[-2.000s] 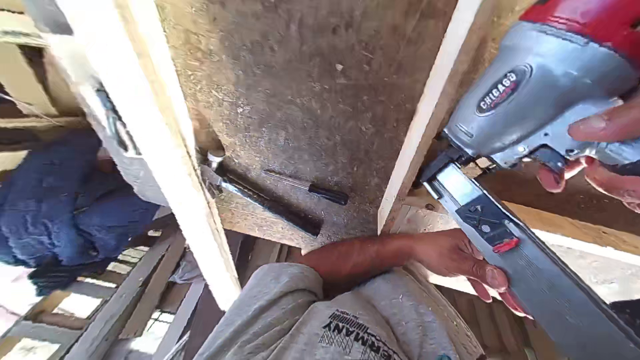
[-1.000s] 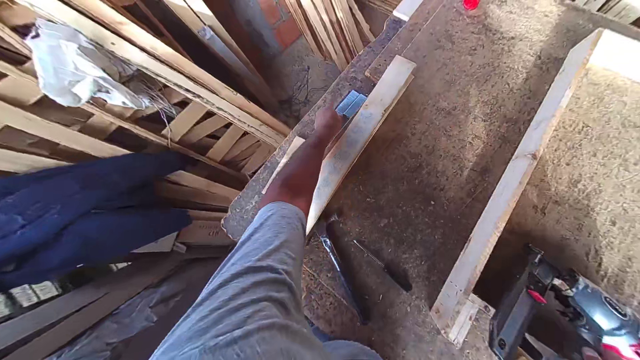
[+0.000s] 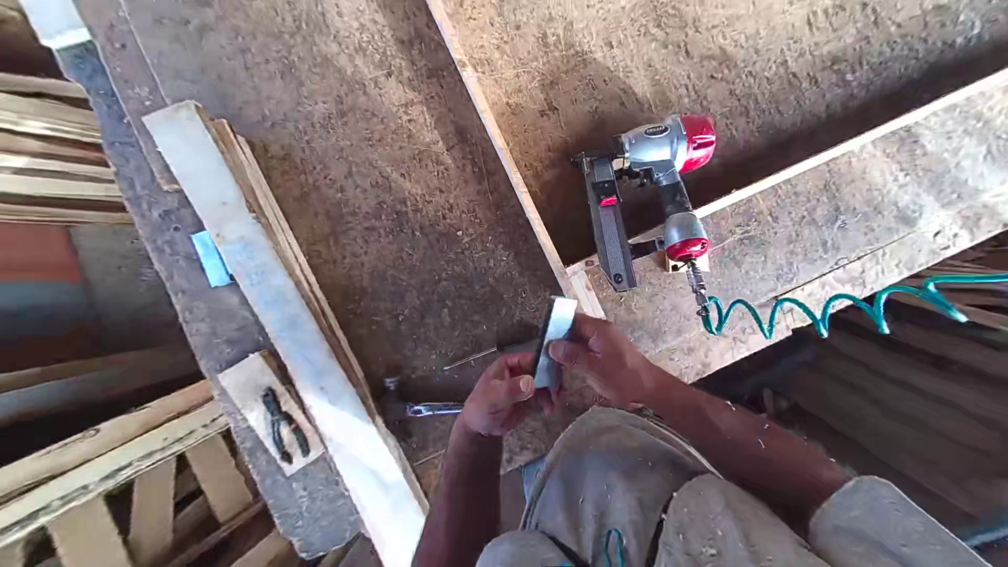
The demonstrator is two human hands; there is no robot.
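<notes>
My left hand [image 3: 500,391] and my right hand [image 3: 602,358] together hold a silvery strip of staples or brads [image 3: 556,335] above the near edge of the workbench. A red and silver pneumatic nail gun [image 3: 654,146] lies beyond my right hand, its dark magazine [image 3: 609,224] toward me and a teal coiled air hose [image 3: 823,315] attached. Beside my left hand lies a hammer [image 3: 433,409], partly hidden. Behind the hands is a screwdriver [image 3: 472,357], its handle partly covered.
Long wooden boards [image 3: 276,307] lie along the left of the workbench [image 3: 354,157]. Near them are a light blue piece [image 3: 211,258] and pliers [image 3: 285,425] on a wood block. A wooden frame [image 3: 512,173] spans the bench. Slatted wood [image 3: 150,504] stands at lower left.
My left hand has come back from beyond the boards on the left and now meets my right hand at the strip. The nail gun, in my right hand two seconds ago, lies released. The view has shifted.
</notes>
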